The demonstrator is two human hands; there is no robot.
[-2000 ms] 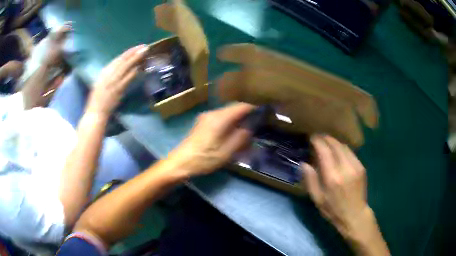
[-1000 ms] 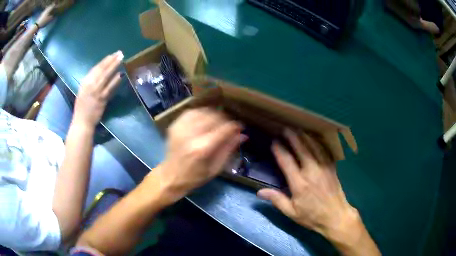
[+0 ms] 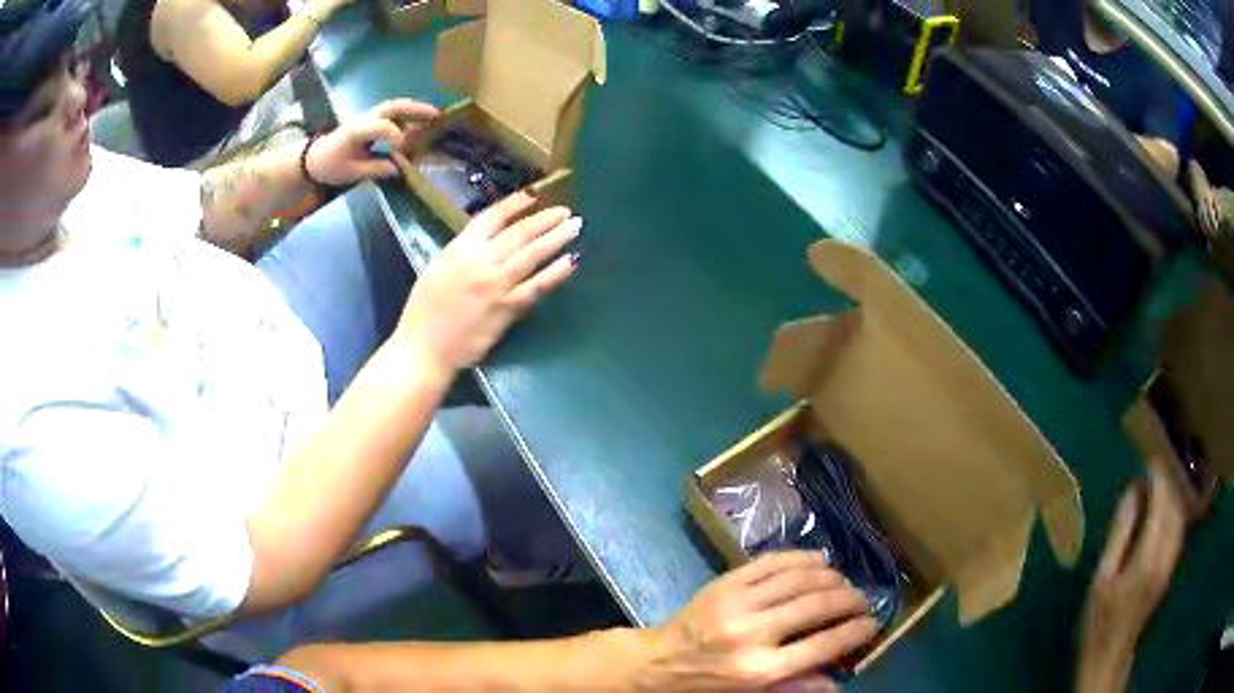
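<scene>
An open mailer box (image 3: 934,447) stands on the green bench in front of me, lid up. A shiny clear plastic bag (image 3: 761,512) lies at its left inside, with a coiled black cable (image 3: 846,508) beside it. My left hand (image 3: 771,620) grips the near wall of the box, fingers over the inside and thumb outside, covering part of the contents. My right hand (image 3: 1134,562) is blurred at the lower right, its fingertips at a second brown box (image 3: 1171,433) cut off by the picture's edge. Whether it grips that box is unclear.
A co-worker in a white shirt (image 3: 163,339) sits at the left, hands around another open box (image 3: 521,81). A large black radio-like unit (image 3: 1042,190) stands at the back right, near loose black cables (image 3: 826,115). Other people sit at the far left and back right.
The view has shifted right. My left hand has moved from inside the box to its near wall. My right hand has left this box for the one at the right edge. The co-worker's hand now reaches across their box.
</scene>
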